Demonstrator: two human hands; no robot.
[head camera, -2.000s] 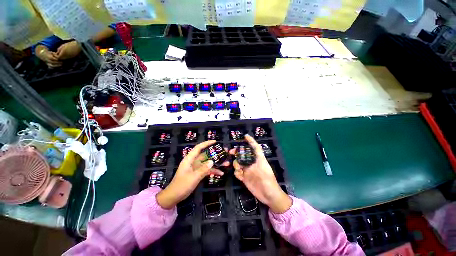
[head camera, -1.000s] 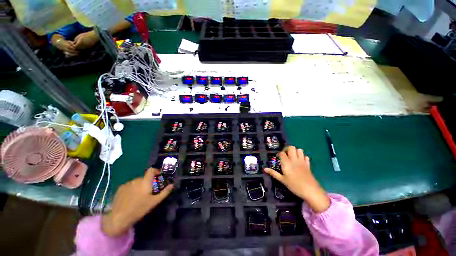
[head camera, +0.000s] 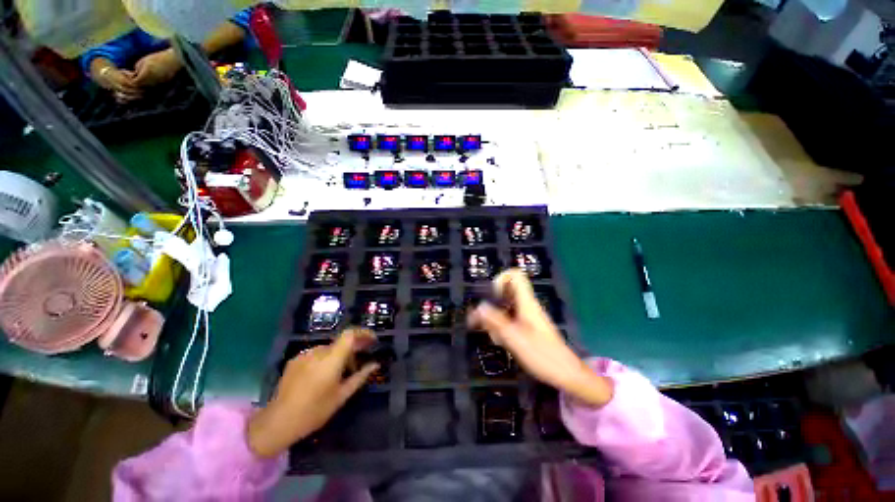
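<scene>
The black foam tray (head camera: 413, 386) holds small dark smartwatches in its pockets. The upper rows show coloured lit marks, and one watch (head camera: 323, 311) at the left of the third row glows white. My left hand (head camera: 319, 380) is over the fourth row, its thumb and fingers around a dark smartwatch (head camera: 377, 364) at the second pocket. My right hand (head camera: 525, 328) is over the fourth column at the third row, blurred, with something dark between its fingertips; whether it is held cannot be made out. A dark watch (head camera: 499, 416) lies in the bottom row.
Small blue-red screens (head camera: 417, 179) stand in two rows beyond the tray. Stacked black trays (head camera: 475, 76) are at the back. Cables (head camera: 231, 132), a yellow basket (head camera: 169, 279) and a pink fan (head camera: 61, 297) are left. A marker pen (head camera: 645, 278) lies right. Another person's hands (head camera: 134, 75) show upper left.
My left hand has moved right to the second column. My right hand has moved left and slightly up. The fourth row's middle pocket, which held a watch, is now empty.
</scene>
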